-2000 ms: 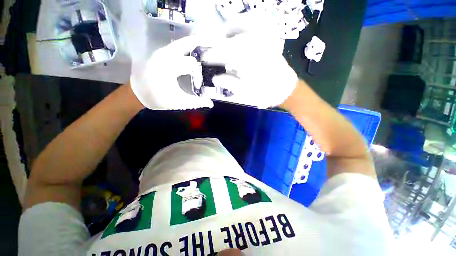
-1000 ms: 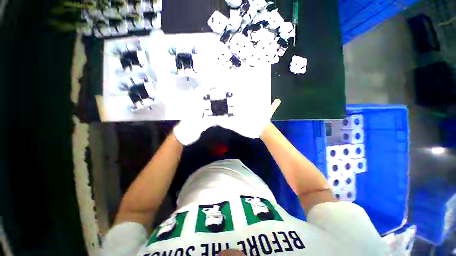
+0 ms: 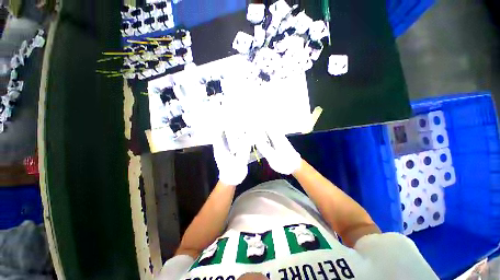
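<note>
My left hand (image 3: pixel 231 158) and my right hand (image 3: pixel 280 154), both in white gloves, are close together at the front edge of the white sheet (image 3: pixel 274 104). A small unit with thin yellow wires (image 3: pixel 257 153) is between them; its body is overexposed and mostly hidden, and the exact grip is unclear. Three units with black centres, one of them a unit (image 3: pixel 213 86) nearer the middle, lie on the sheet's left part. A heap of white parts (image 3: pixel 282 46) covers the sheet's upper right corner.
Rows of units with yellow wires (image 3: pixel 159 54) stand at the upper left. A single white part (image 3: pixel 337 64) and a green tool (image 3: pixel 327 13) lie right of the heap. A blue bin (image 3: pixel 471 164) with holed white blocks (image 3: pixel 419 199) stands at lower right. A dark green surface (image 3: pixel 82 164) runs along the left.
The view has shifted, showing more of the left side. The unit lying dark side up near my hands a second ago no longer shows there; yellow wires now show between my hands.
</note>
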